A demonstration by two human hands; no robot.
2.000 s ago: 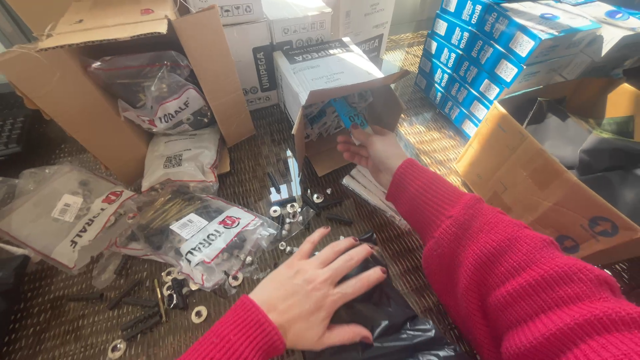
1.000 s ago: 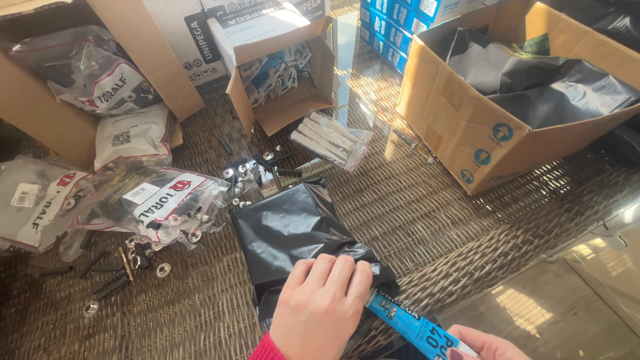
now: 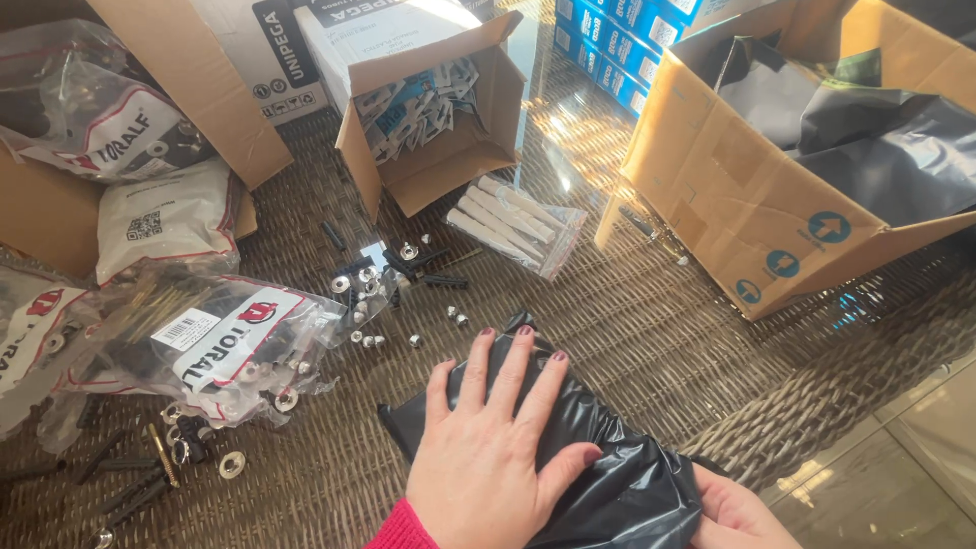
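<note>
A black plastic bag (image 3: 610,465) lies at the near edge of the wicker table (image 3: 648,366). My left hand (image 3: 488,435) rests flat on it with fingers spread, gripping nothing. At the bag's right end is my right hand (image 3: 732,511), its fingers partly hidden by the plastic; whether it holds the bag's edge or something inside does not show. The blue and white tube is out of sight. Beyond the bag lie loose metal nuts (image 3: 414,340), black wall plugs (image 3: 444,281) and a clear bag of pale sticks (image 3: 511,221).
An open carton (image 3: 450,171) of blue and white packets stands at the back. Clear bags of fixings (image 3: 221,335) and a larger carton (image 3: 206,99) are on the left. Another carton (image 3: 724,175) with black plastic stands right, near stacked blue boxes (image 3: 610,46).
My right hand went from the open carton, holding a blue packet, to the black bag, where a blue and white tube showed at its end. That tube is now out of sight. My left hand has spread flat.
</note>
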